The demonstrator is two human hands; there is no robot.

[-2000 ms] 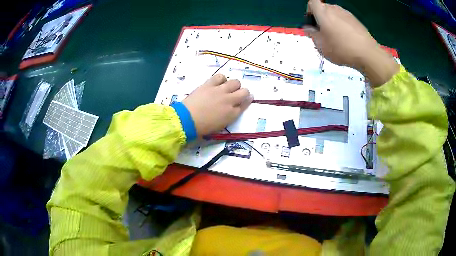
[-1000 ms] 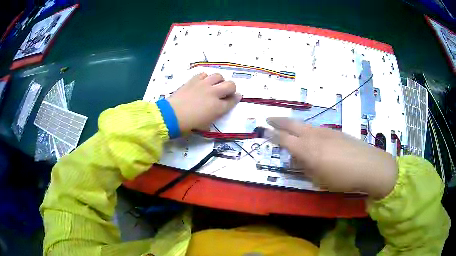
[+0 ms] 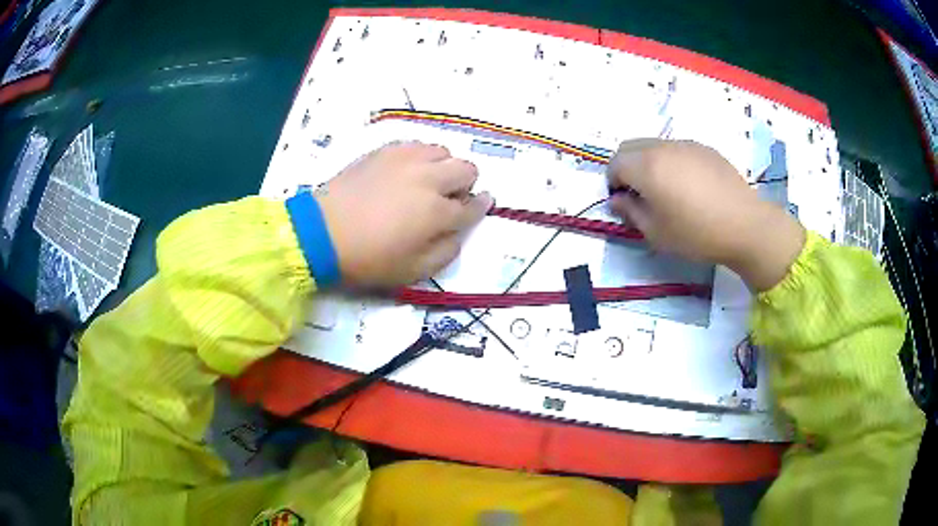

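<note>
The white display back point(image 3: 545, 82) lies in front of me. My left hand point(image 3: 396, 216) has a blue wrist strap point(image 3: 313, 238) and curled fingers at the left end of the upper red-and-black cable bundle point(image 3: 555, 219). My right hand point(image 3: 699, 205) pinches a thin black wire point(image 3: 545, 250) that slants down to the left over both bundles. The lower red-and-black bundle point(image 3: 483, 299) runs under a black tape piece point(image 3: 581, 299). A multicolour cable point(image 3: 494, 128) lies above my hands. The left palm's underside is hidden.
A black sleeved cable point(image 3: 360, 382) leaves the panel over the red foam's front edge point(image 3: 494, 444). Sticker sheets point(image 3: 84, 221) lie at left, others point(image 3: 862, 211) at right. Another panel point(image 3: 46, 36) stands at the upper left. A metal rail point(image 3: 627, 396) lies near the panel's lower edge.
My right hand has moved from the lower bundle up to the right part of the upper bundle, uncovering the black tape. My left hand stays over the bundles' left ends. The view has shifted slightly.
</note>
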